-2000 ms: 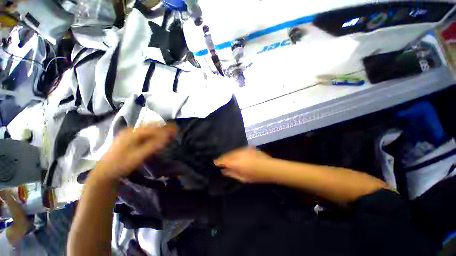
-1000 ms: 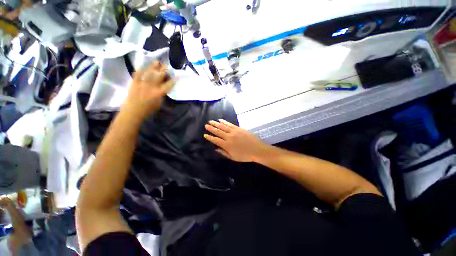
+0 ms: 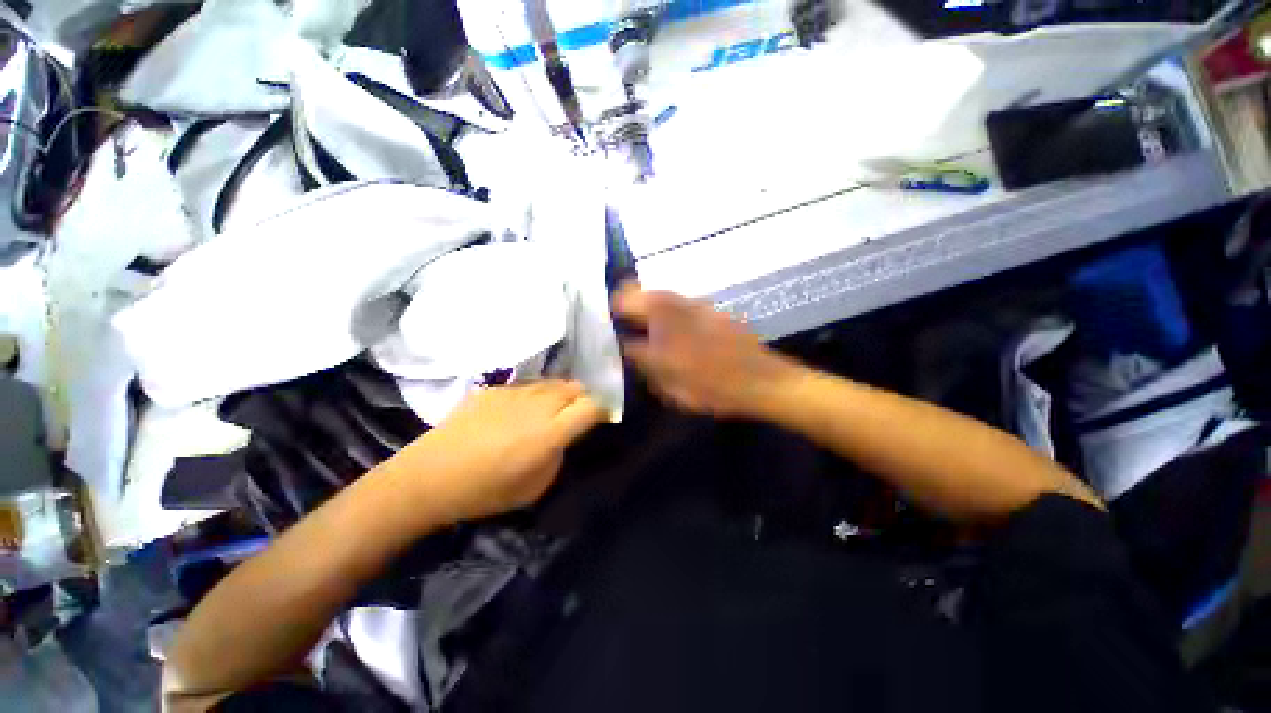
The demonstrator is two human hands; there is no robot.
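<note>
A white garment panel (image 3: 307, 286) lies left of the needle, and its right edge runs from near the presser foot (image 3: 606, 156) down to my hands. My left hand (image 3: 509, 439) grips the lower end of this white edge. My right hand (image 3: 690, 351) is slightly blurred and pinches dark cloth beside the white edge, just below the table's front edge. A black garment panel (image 3: 314, 432) lies bunched under the white one, left of my left hand. The sewing machine (image 3: 725, 56) stands behind, with its needle area over the cloth.
More white pieces with black strips (image 3: 258, 153) are heaped at the upper left. A yellow-green and blue tool (image 3: 945, 178) and a flat black rectangle (image 3: 1066, 142) lie right of the needle. A table ruler (image 3: 864, 272) runs along the front edge. White and blue pieces (image 3: 1150, 418) lie at lower right.
The white panel now lies over the black one, which was spread flat before. My left hand has moved down and right and taken the white edge. My right hand has closed on cloth.
</note>
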